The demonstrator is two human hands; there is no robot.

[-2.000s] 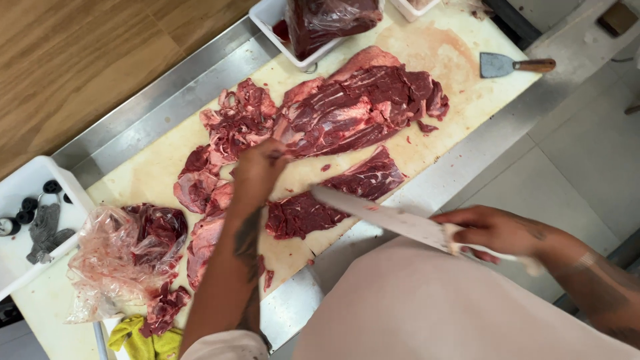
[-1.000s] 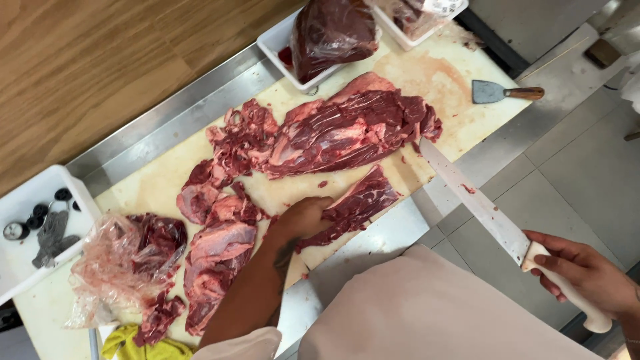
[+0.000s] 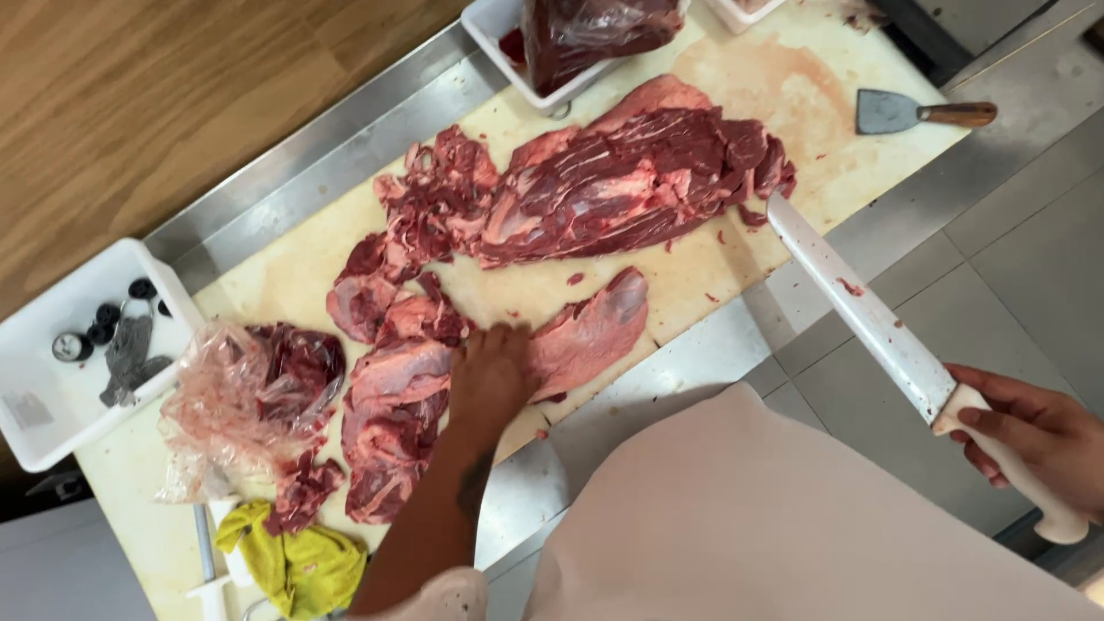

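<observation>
In my right hand is the pale handle of a long butcher's knife; its blade points up and left, the tip beside the large piece of raw meat. My left hand lies against the left end of a smaller slab of meat, its pale membrane side showing. Whether the fingers grip it is hidden. Left of that hand lie more meat pieces, with trimmings above them. All rest on a cream cutting board.
A white tub holds dark items. Beside it are bagged meat, a yellow cloth and a sharpening steel. A tray with wrapped meat stands at the top; a scraper lies upper right. A metal edge borders the board.
The smaller slab showed its dark red side before and shows its pale side now. My left hand has moved from its top to its left end. The knife stays in my right hand.
</observation>
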